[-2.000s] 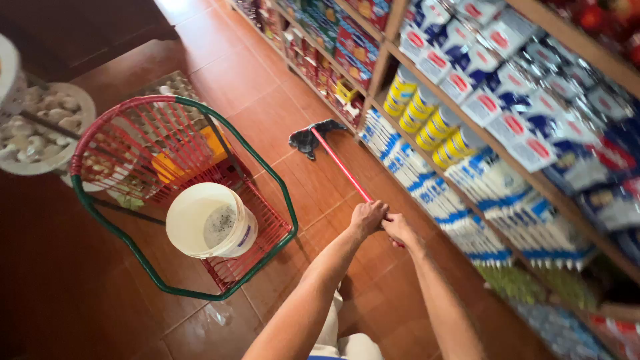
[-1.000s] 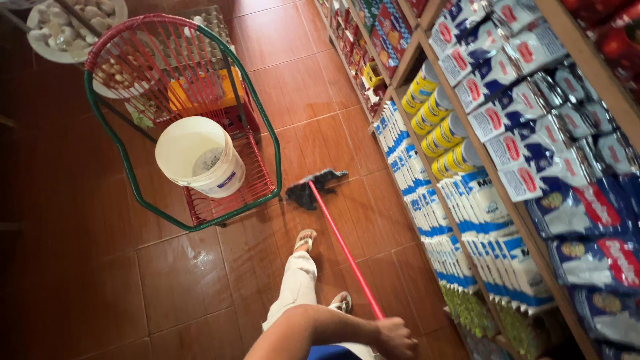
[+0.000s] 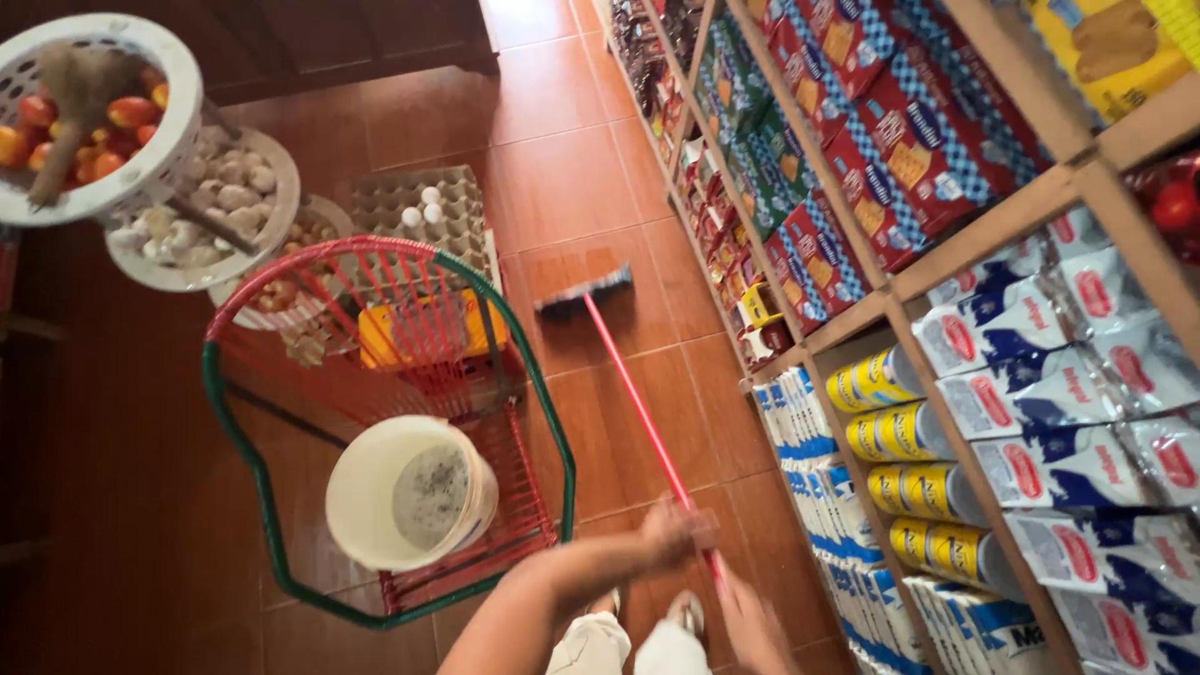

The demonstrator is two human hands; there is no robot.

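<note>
My left hand point(image 3: 677, 527) grips the red handle of a floor mop point(image 3: 637, 403), somewhat blurred. Below it along the stick, my right hand point(image 3: 745, 609) is also closed on the handle, partly blurred. The dark cloth head point(image 3: 583, 291) lies on the reddish tile floor, between the chair and the shelves. To the left, a white plastic bucket point(image 3: 347, 506) with cloudy water and dark specks stands on the seat of a red and green corded chair point(image 3: 555, 412).
Shelves point(image 3: 858, 323) of packaged crackers, cans and bags line the right side. Egg trays point(image 3: 459, 202), a yellow box point(image 3: 375, 337) and tiered white baskets point(image 3: 178, 187) of produce stand behind and left of the chair. A dark wooden cabinet point(image 3: 328, 42) is at the back.
One second ago only one hand was seen on the handle near its end; now both hands are on it. The mop head has moved forward along the floor, beyond the chair's front side.
</note>
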